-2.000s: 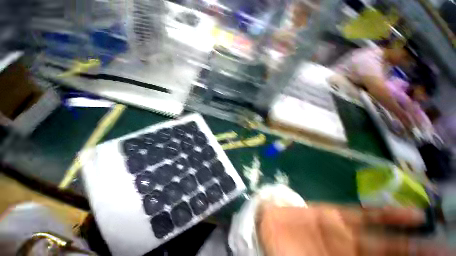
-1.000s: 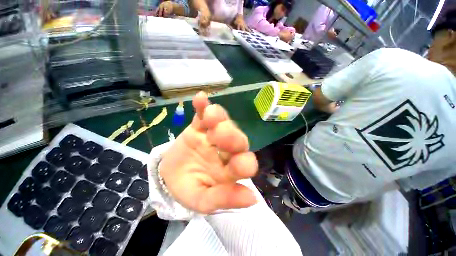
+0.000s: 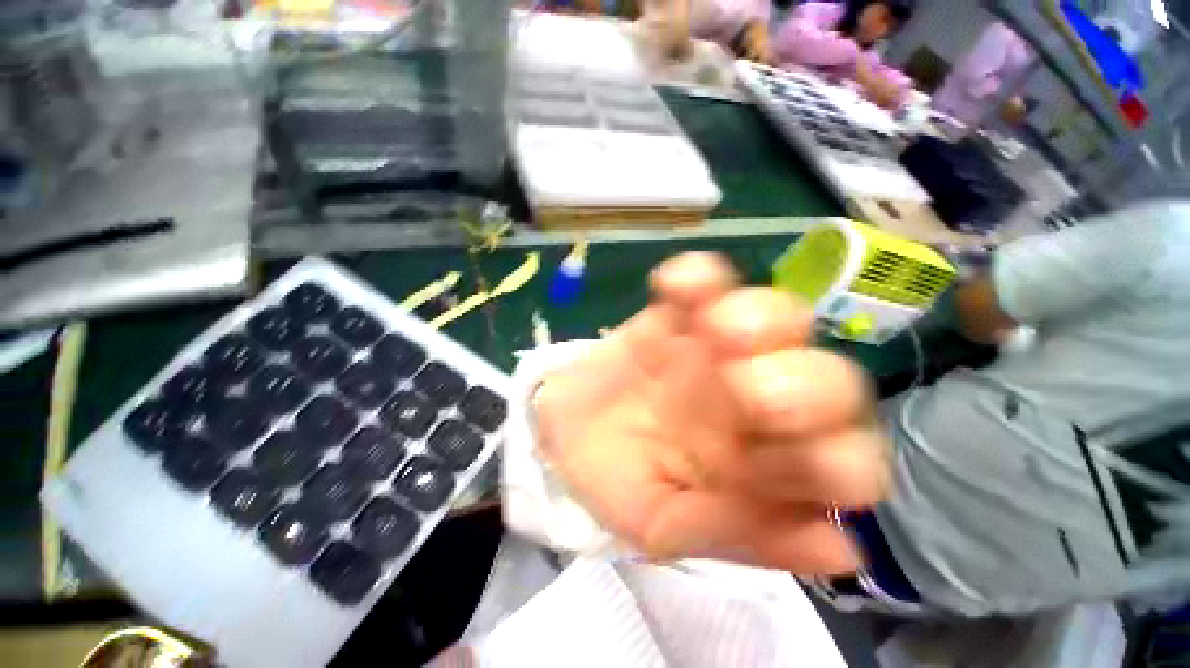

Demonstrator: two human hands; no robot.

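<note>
A white sheet (image 3: pixel 196 548) with rows of rounded black moulded parts (image 3: pixel 322 418) lies tilted on the green bench at lower left. Its blank margin is on the near left side. My right hand (image 3: pixel 718 418) is raised in the middle of the view, right of the sheet and apart from it. The palm faces me, the fingers are loosely curled and apart, and it looks empty, though blurred. A white cuff surrounds the wrist. My left hand is not in view.
Yellowish tape strips (image 3: pixel 489 295) and a blue-bodied tool (image 3: pixel 566 281) lie behind the sheet. A lime-green fan (image 3: pixel 868 277) stands right. A white stack (image 3: pixel 613 163) is farther back. A seated person's pale shirt (image 3: pixel 1044 405) fills the right; other people work behind.
The camera has swung right, then slightly back left. My right hand went from a flat, blurred reach at lower right to raised with curled fingers. The sheet's parts look unchanged.
</note>
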